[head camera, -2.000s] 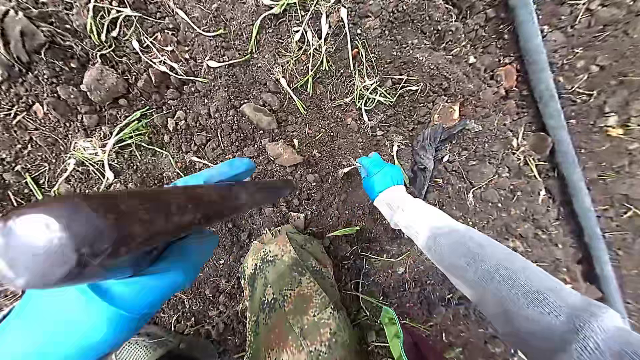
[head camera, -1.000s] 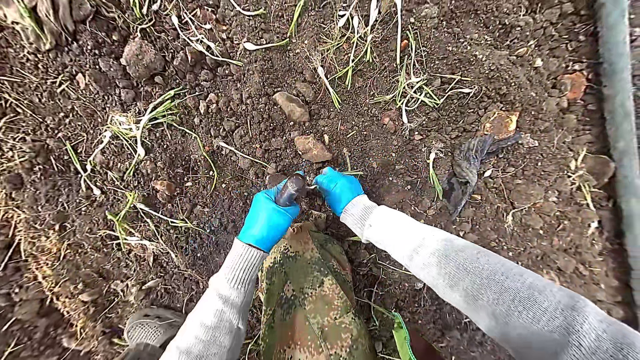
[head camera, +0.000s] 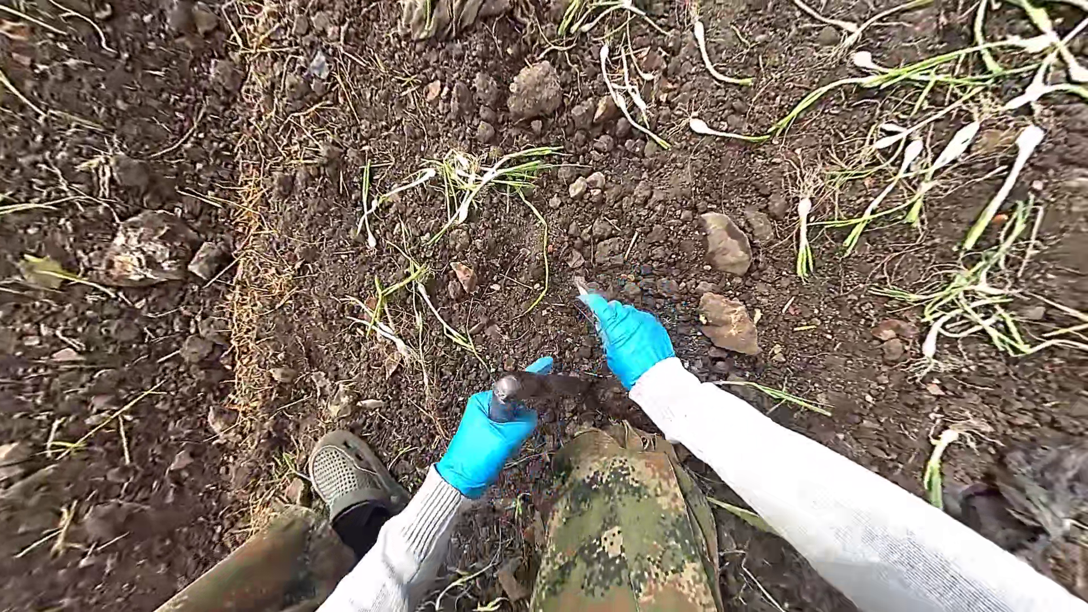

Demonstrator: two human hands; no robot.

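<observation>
My left hand (head camera: 487,438), in a blue glove, is closed around a dark tool handle (head camera: 507,389) with a rounded end; the tool points right, low over the soil, and its tip is hard to make out. Up and to the right, my right hand (head camera: 631,340), also blue-gloved, has its fingertips together at the soil around a small pale, slender thing (head camera: 581,286), too small to name surely. White-bulbed onion seedlings (head camera: 467,183) lie in a loose bunch above my left hand. More seedlings (head camera: 943,161) are scattered at the upper right.
Two flat stones (head camera: 727,325) (head camera: 725,244) lie right of my right hand. Near the bottom are my camouflage-clad knee (head camera: 625,527) and a perforated clog (head camera: 350,472). A dark crumpled scrap (head camera: 1020,493) lies at the right edge. Dry roots (head camera: 255,297) run down the soil on the left.
My hands, close together one second ago, are now apart, the right one farther forward. The tool, raised near the camera two seconds ago, is now low by the soil. The view has shifted left.
</observation>
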